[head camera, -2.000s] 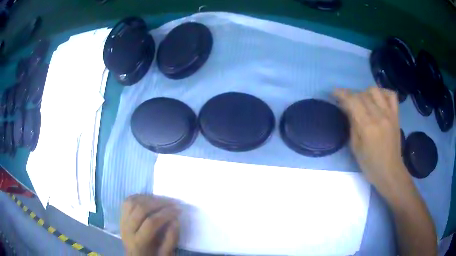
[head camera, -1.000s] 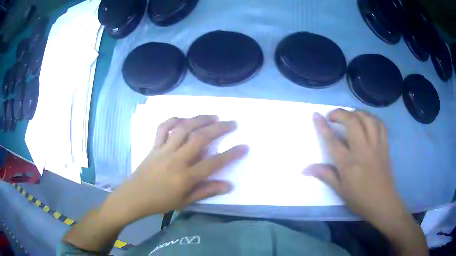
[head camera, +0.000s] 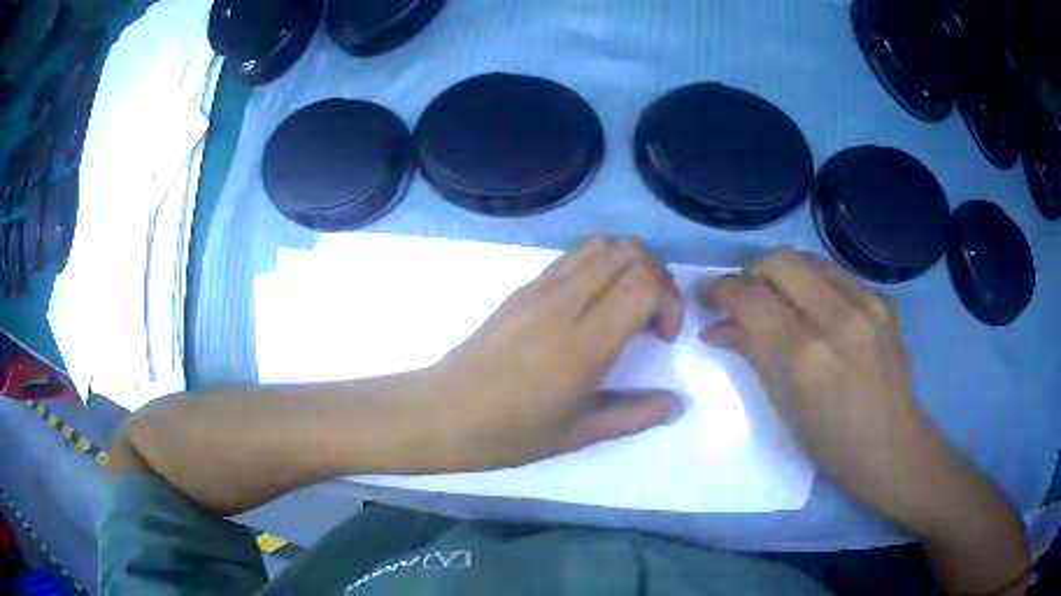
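Observation:
White sheets (head camera: 384, 291) lie layered on the pale blue mat (head camera: 628, 35), close to my body. My left hand (head camera: 582, 338) reaches across them from the left, its fingers curled and its thumb apart. My right hand (head camera: 803, 349) is over their right end, fingertips bent inward close to my left fingertips. A shiny patch shows on the white between and below the hands; whether a thin film is pinched there I cannot tell. Glossy black round parts (head camera: 510, 142) lie in a row just beyond the sheets, untouched.
A tall uneven stack of white sheets (head camera: 134, 210) stands at the left. More black parts (head camera: 263, 35) lie at the upper left, others (head camera: 913, 58) lean together at the upper right. Small black discs crowd the far left. Yellow-black floor tape shows at the lower left.
My left hand has moved right across the sheets to meet my right hand, and its fingers have curled. The sheets' left edges now spread further left. The black parts stay in their row.

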